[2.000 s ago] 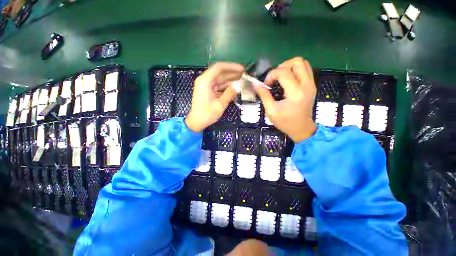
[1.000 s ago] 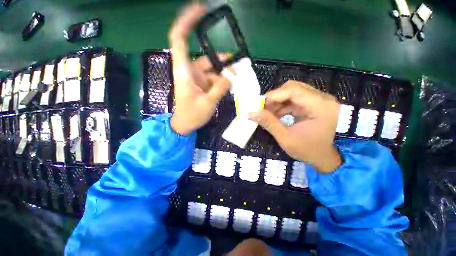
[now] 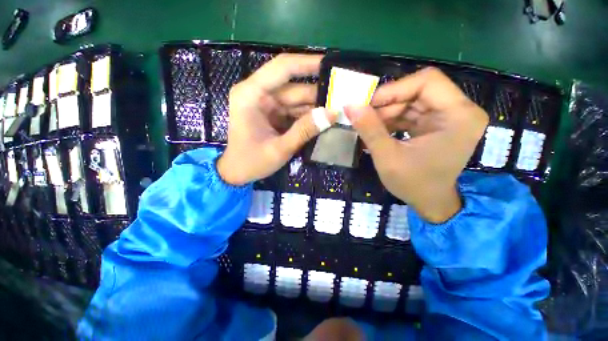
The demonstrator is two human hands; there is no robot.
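My left hand (image 3: 277, 120), with a pale band on its thumb, grips the left side of a black phone housing (image 3: 324, 73). A yellow-edged white display module (image 3: 352, 90) lies over the housing's upper part. My right hand (image 3: 420, 136) has its thumb and fingertips on the display's lower right edge. A greyish flat piece (image 3: 335, 148) hangs below the display, joined or touching under the thumbs; which one is hidden by the fingers. Both hands are above the near black blister tray (image 3: 190, 141), which holds rows of white ribbed pads (image 3: 365, 220).
A second black blister tray (image 3: 127, 166) with cream-white rectangles (image 3: 101, 73) stands at the left. Black handsets (image 3: 75, 25) lie on the green surface (image 3: 280, 23) at the upper left, and parts (image 3: 543, 10) at the upper right. Clear plastic (image 3: 590, 140) lies at the right edge.
The housing has come down from upper left and now lies behind the display. The right hand has moved up with the display, and both hands meet at it. The view has shifted slightly.
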